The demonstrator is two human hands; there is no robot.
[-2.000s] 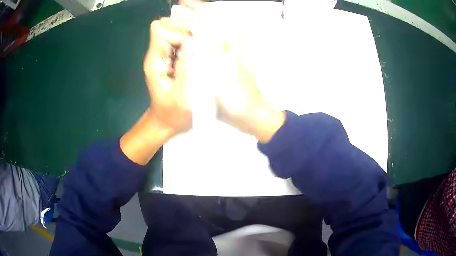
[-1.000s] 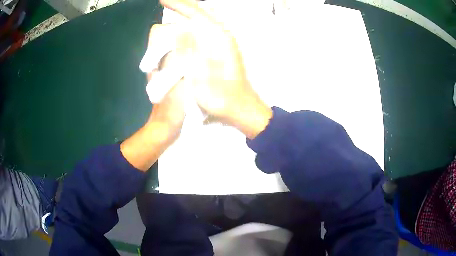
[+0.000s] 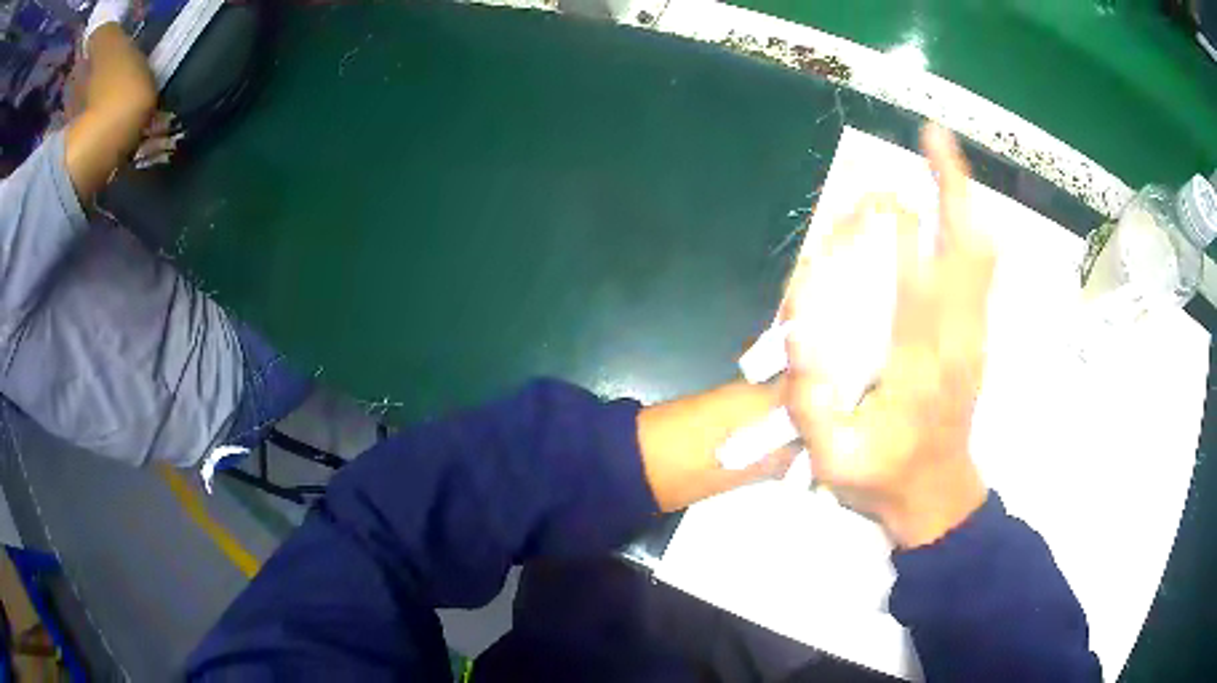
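Note:
My left hand and my right hand are close together over the left part of the white sheet. White material, likely a wiping cloth, shows between them and sticks out at the left side in two pieces. My right hand lies over it with a finger pointing up. Glare washes out the fingers, and any product between the hands cannot be made out. A clear bottle with a white cap stands at the sheet's far right corner.
The dark green bench extends left. A pale worn rail runs along the far edge, with a glossy green belt beyond. A person in a grey shirt sits at the left, one arm over the bench.
The view has swung left, so the sheet and hands now appear further right and tilted. The seated person's arm and the bottle have come into view. The hands stay together.

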